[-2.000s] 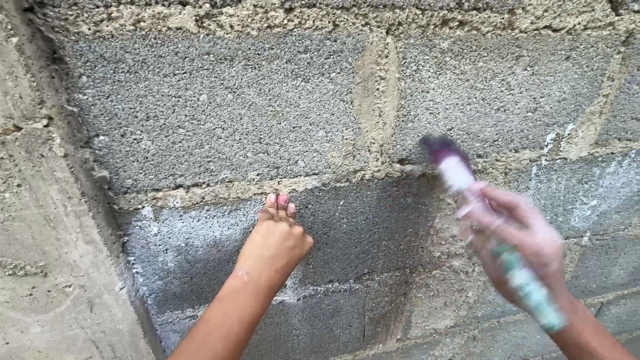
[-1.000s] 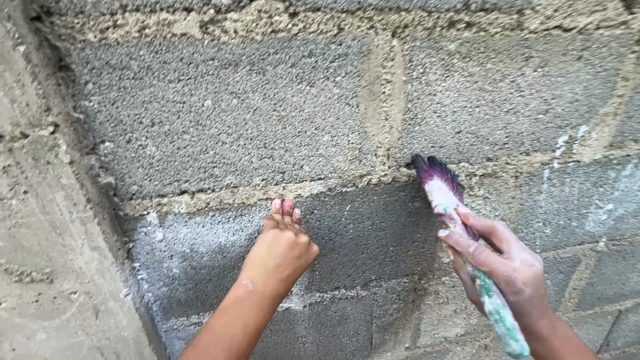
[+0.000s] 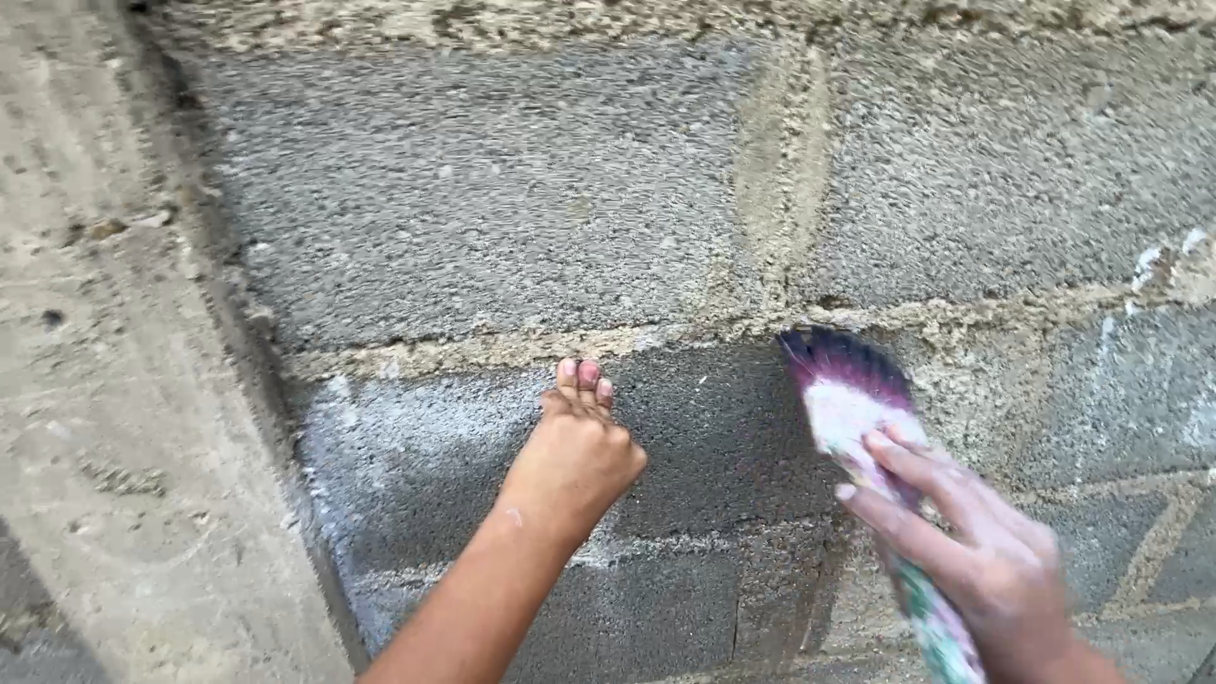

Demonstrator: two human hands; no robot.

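Observation:
My right hand (image 3: pixel 978 551) grips a paintbrush (image 3: pixel 855 418) by its paint-smeared handle. The brush has dark purple bristles, splayed against the block wall just under a mortar joint (image 3: pixel 931 318). White and green paint coats its lower parts. My left hand (image 3: pixel 579 446) is held against the wall with curled fingers, fingertips just below the same joint. Whether it holds anything small cannot be told. Between the hands lies a dark, wet-looking part of a concrete block (image 3: pixel 712 427); whitish paint marks the block's left part.
A rough concrete pillar (image 3: pixel 133 399) runs down the left side. Large grey blocks (image 3: pixel 494 190) with sandy mortar lie above the hands. White drips mark a block (image 3: pixel 1130 389) at the right.
My right hand and the brush have shifted within the area right of my left hand; the bristles are now fanned on the block. My left hand stays at the same joint.

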